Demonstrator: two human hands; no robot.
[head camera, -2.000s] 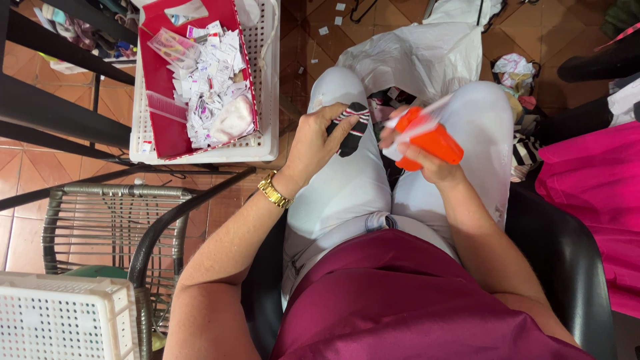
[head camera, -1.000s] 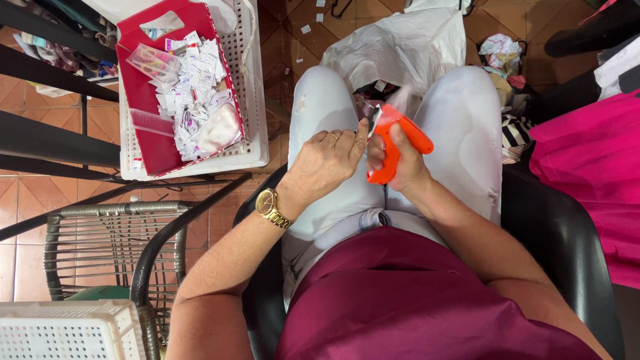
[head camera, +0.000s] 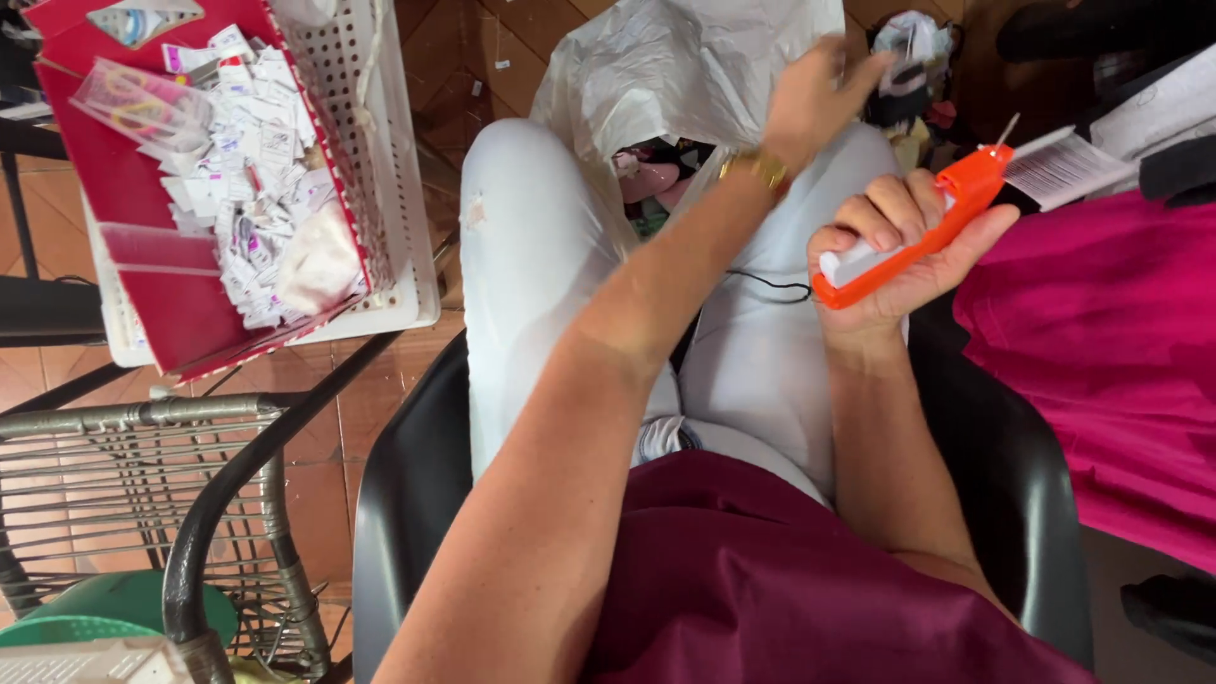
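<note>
My right hand (head camera: 883, 247) is closed around an orange tagging gun (head camera: 950, 218) with a white trigger, raised above my right thigh. A thin needle sticks out at its tip, and a white tag with a printed code (head camera: 1069, 169) is at that end. My left hand (head camera: 822, 100), blurred, reaches across my right knee with its fingers spread near a pile of small garments (head camera: 902, 90); nothing shows in it. Between my knees a whitish plastic bag (head camera: 655, 66) lies with its mouth open, with pink and dark garments (head camera: 651, 176) inside.
A red box (head camera: 142, 256) full of small white tags (head camera: 256, 142) stands at the left on a white perforated crate (head camera: 404, 237). Below it are a corded chair (head camera: 142, 408) and a green basket (head camera: 104, 608). Bright pink fabric (head camera: 1121, 380) lies at the right.
The striped dark sock seen earlier in my left hand is no longer there. My left hand has crossed to the right, and my right hand has moved right with the tagging gun.
</note>
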